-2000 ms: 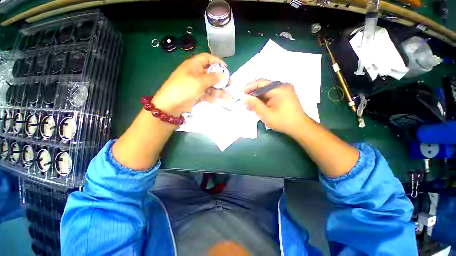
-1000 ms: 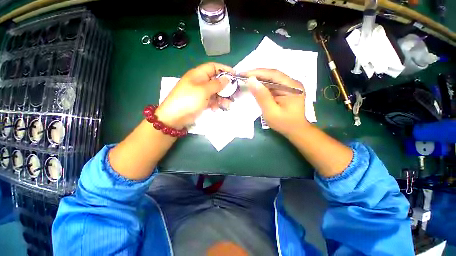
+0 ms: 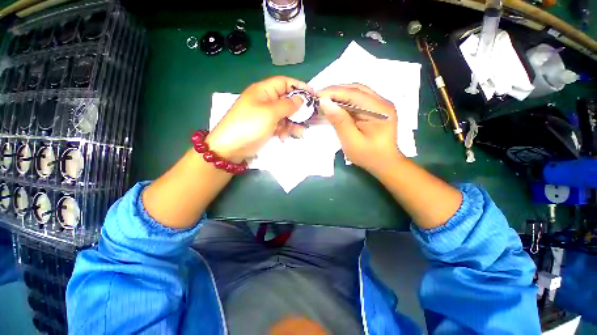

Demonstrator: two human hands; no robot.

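My left hand (image 3: pixel 252 121), with a red bead bracelet on its wrist, holds a round watch head (image 3: pixel 302 110) with a silver rim and pale face, tilted, above white papers (image 3: pixel 290 171). My right hand (image 3: pixel 363 127) holds slim grey tweezers (image 3: pixel 360 109) like a pen. The tweezers' tips are at the watch head's upper right rim. Whether the tips grip a piece is too small to tell. My left fingers hide part of the watch head.
Stacked clear trays (image 3: pixel 98 131) with round parts stand at left. A whitish bottle (image 3: pixel 286 39) and black round parts (image 3: pixel 213 42) lie behind. A brass-coloured rod (image 3: pixel 447 101), white tissue (image 3: pixel 497 69) and blue fixture (image 3: pixel 566 173) are at right.
Since two seconds ago, the tweezers have come from beside the papers up to the watch head's rim. Over the last second both hands have barely moved; the view has shifted slightly.
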